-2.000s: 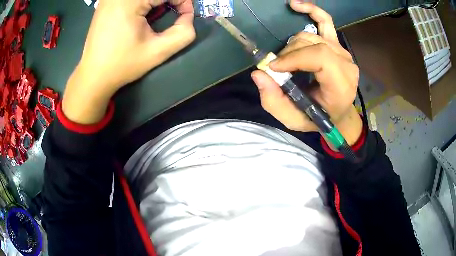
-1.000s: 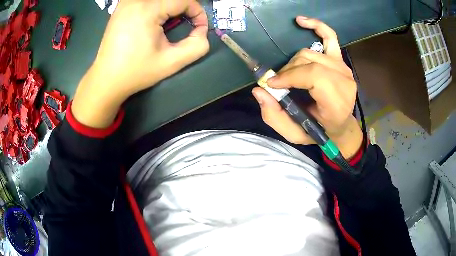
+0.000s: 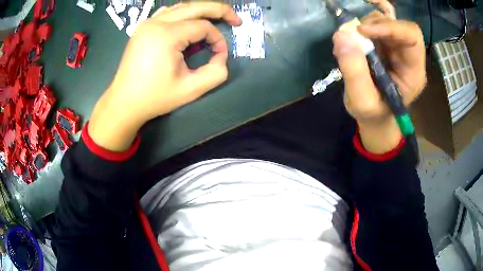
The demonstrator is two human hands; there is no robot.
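My right hand grips the soldering iron, a black handle with a green band and a pale collar. Its metal part reaches the top edge of the picture. A white-and-blue circuit board lies on the dark green mat. My left hand is just left of the board, thumb and fingers curled in a ring. A dark red thing shows inside the ring, mostly hidden by the fingers; it looks like a red housing.
Red housings are heaped at the left, with one apart. White pieces lie at the top left. A small white piece lies near the bench edge. A cardboard box stands at right, a blue basket lower left.
My right hand has moved the iron up and right, away from the board. The board, mat and my left hand show lower in the picture. The index finger of my left hand has straightened towards the board.
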